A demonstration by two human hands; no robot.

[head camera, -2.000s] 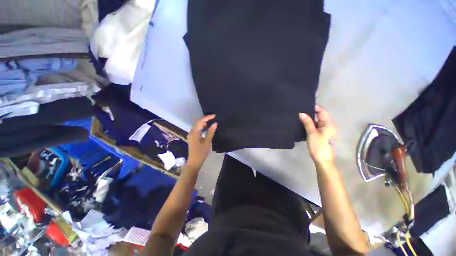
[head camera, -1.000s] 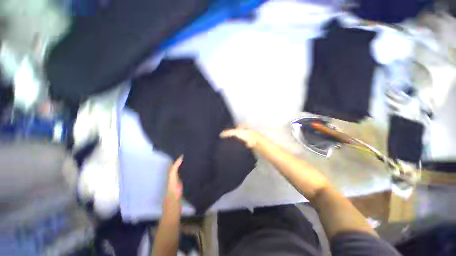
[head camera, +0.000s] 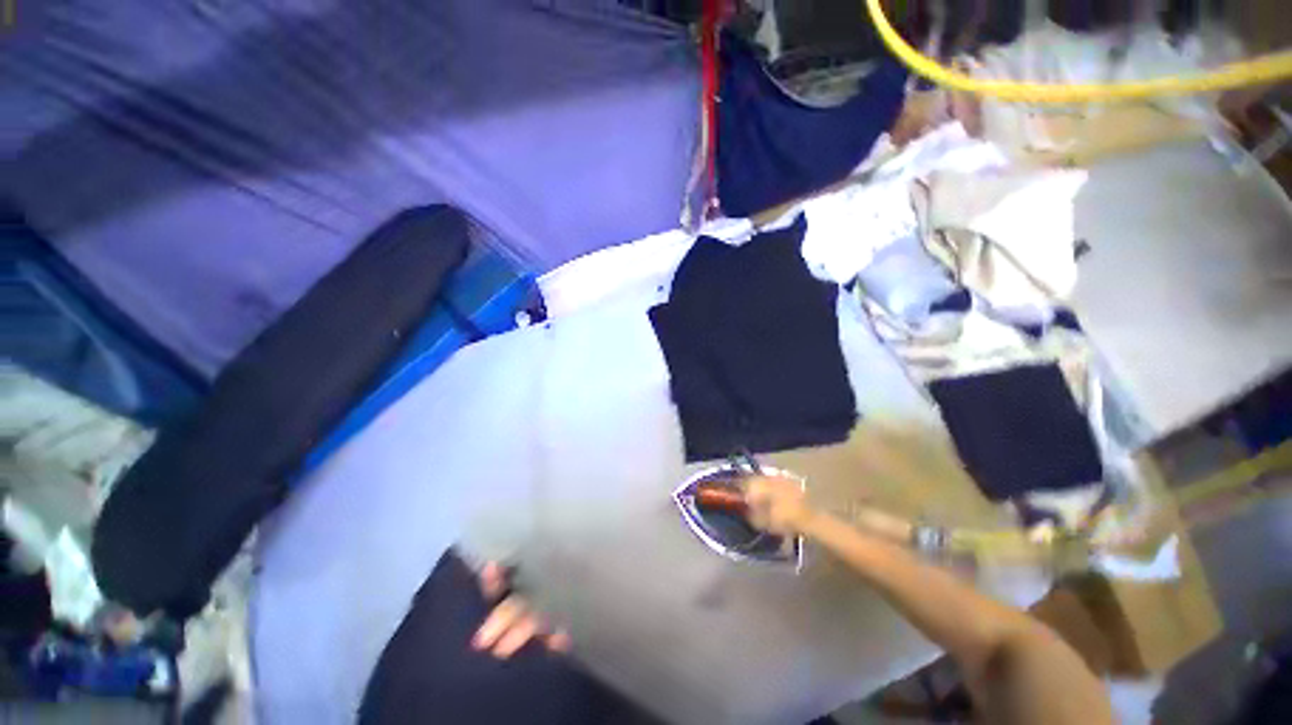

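My right hand [head camera: 772, 504] is closed on the red-brown handle [head camera: 723, 496] of the steam iron [head camera: 737, 535], which sits on the pale table [head camera: 602, 524]. At the lower left, the fingers of my left hand [head camera: 519, 620] show at the edge of a black cloth panel [head camera: 439, 659]. The rest of that hand is hidden, and whether it grips the cloth is unclear. Another black panel [head camera: 758, 347] lies flat just beyond the iron. A smaller black piece [head camera: 1020, 428] lies to the right.
A long black padded board [head camera: 291, 404] with a blue base stands along the table's left back edge. A purple-blue sheet [head camera: 553, 113] hangs behind. Pale cloths [head camera: 999, 248] lie at the back right. A yellow cord [head camera: 1049, 91] crosses the top right. A cardboard box [head camera: 1169, 609] is at the lower right.
My right hand has left the panel and taken hold of the iron. The panel under my hands now shows lower in the picture. The view has turned towards the back of the table.
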